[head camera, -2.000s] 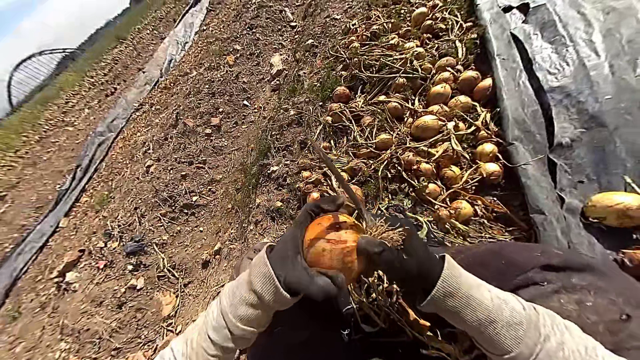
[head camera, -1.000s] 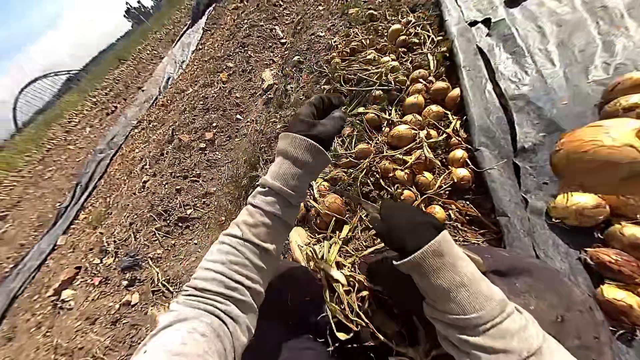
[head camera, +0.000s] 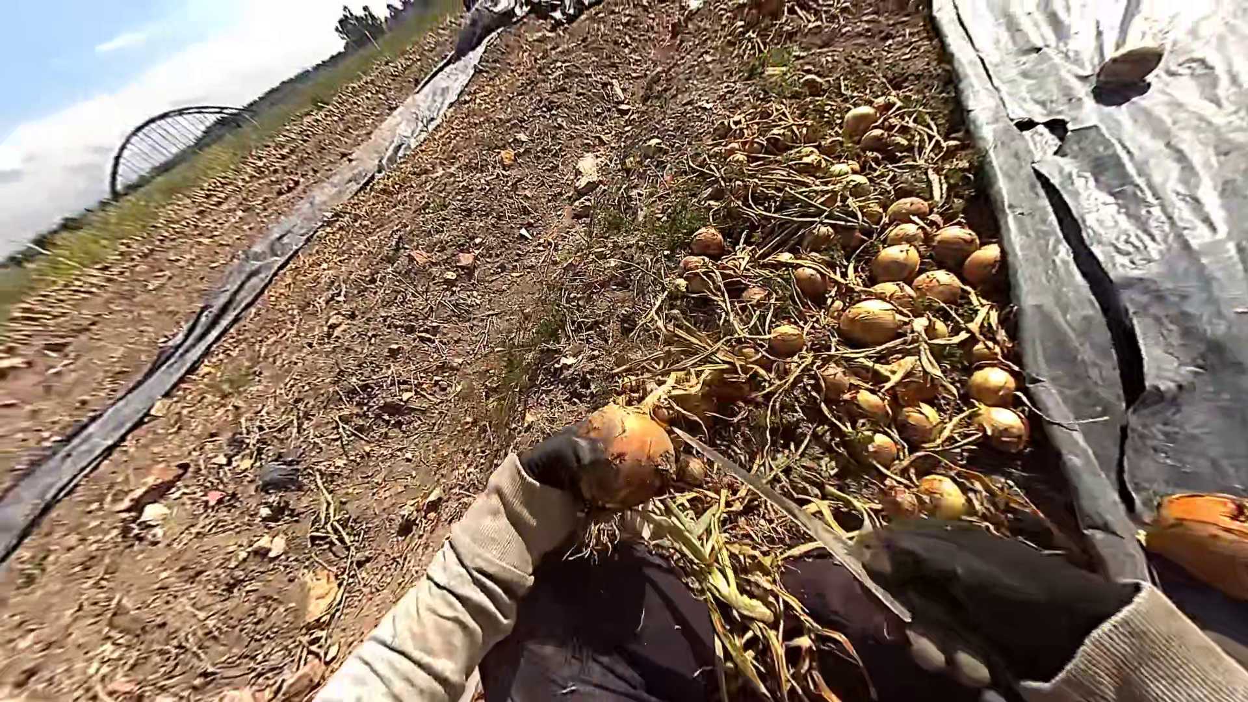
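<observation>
My left hand (head camera: 565, 463), in a dark glove, grips a large orange-skinned onion (head camera: 629, 456) just above my knees. Roots hang from the onion's lower side and a dry stem stub shows at its upper right. My right hand (head camera: 985, 585), gloved and blurred, holds a knife with a long thin blade (head camera: 790, 507) that points up and left, its tip close to the onion's stem end. Cut dry onion tops (head camera: 726, 575) lie over my lap between the hands. Many onions (head camera: 871, 323) with withered leaves lie on the soil beyond.
Black plastic sheeting (head camera: 1072, 292) with a long tear runs along the right, with an onion (head camera: 1204, 541) at its near end and another object farther up. Bare soil (head camera: 439, 322) with stones lies left, then a narrow plastic strip (head camera: 244, 283). A hooped frame (head camera: 175, 132) stands far off.
My left hand was empty over the onion bed one second ago and now holds an onion nearer my knees. The onion held two seconds ago was gone from my hands one second ago.
</observation>
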